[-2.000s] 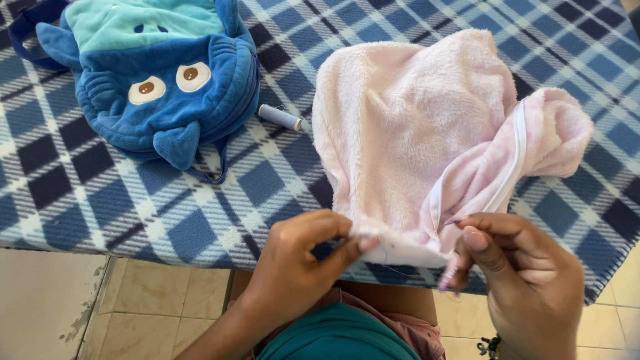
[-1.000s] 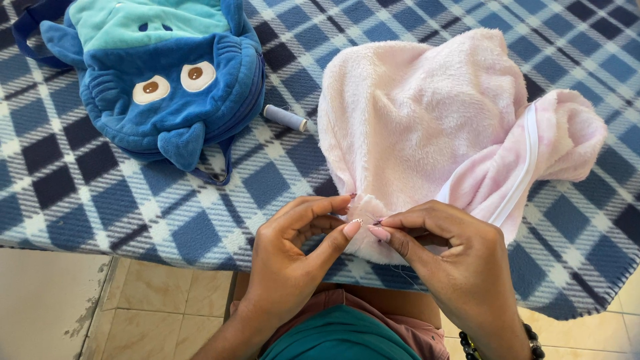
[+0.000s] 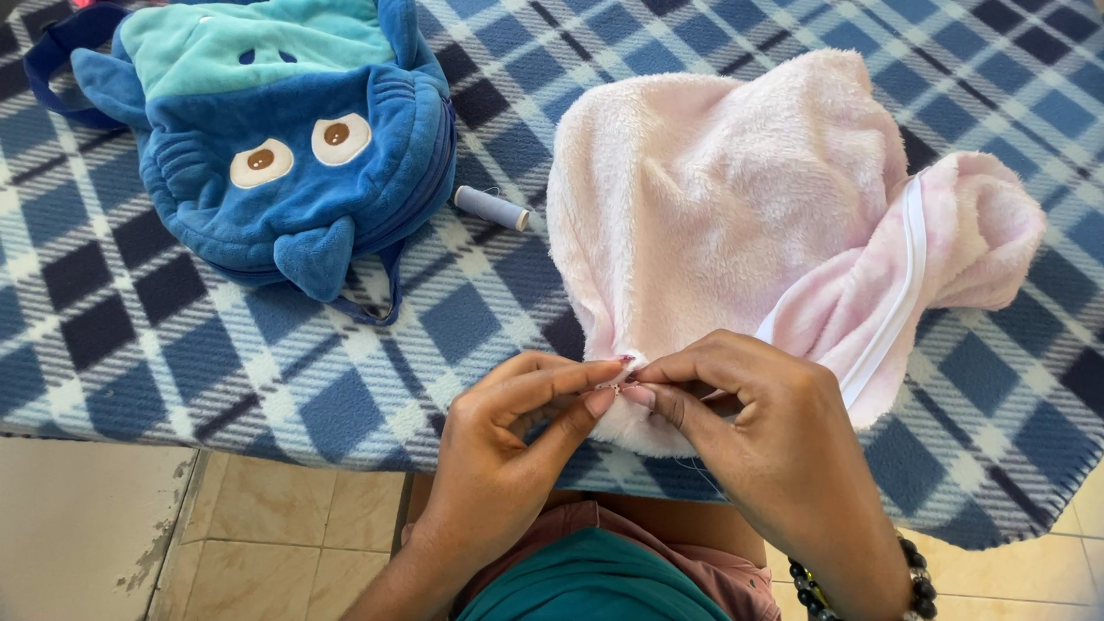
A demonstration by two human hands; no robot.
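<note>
A pale pink plush garment [image 3: 724, 198] with a white trim strip [image 3: 897, 293] lies on the table. At its near edge my left hand [image 3: 517, 431] pinches a fold of the cloth between thumb and forefinger. My right hand [image 3: 750, 414] meets it there, thumb and fingertips pinched at the same fold; whether a needle is between them cannot be told. A thin loose thread [image 3: 699, 470] hangs below the right fingers. Left of the garment lies a spool of light blue-grey thread [image 3: 492, 209].
A blue plush backpack [image 3: 285, 155] with embroidered eyes and a strap lies at the upper left, beside the spool. A blue plaid fleece cloth [image 3: 336, 405] covers the table, its near edge just in front of my lap. Tiled floor [image 3: 267, 517] shows below.
My right hand was lower and apart from the left two seconds ago; it has moved in to the left fingertips at the fabric edge. My left hand has kept its pinch on the garment.
</note>
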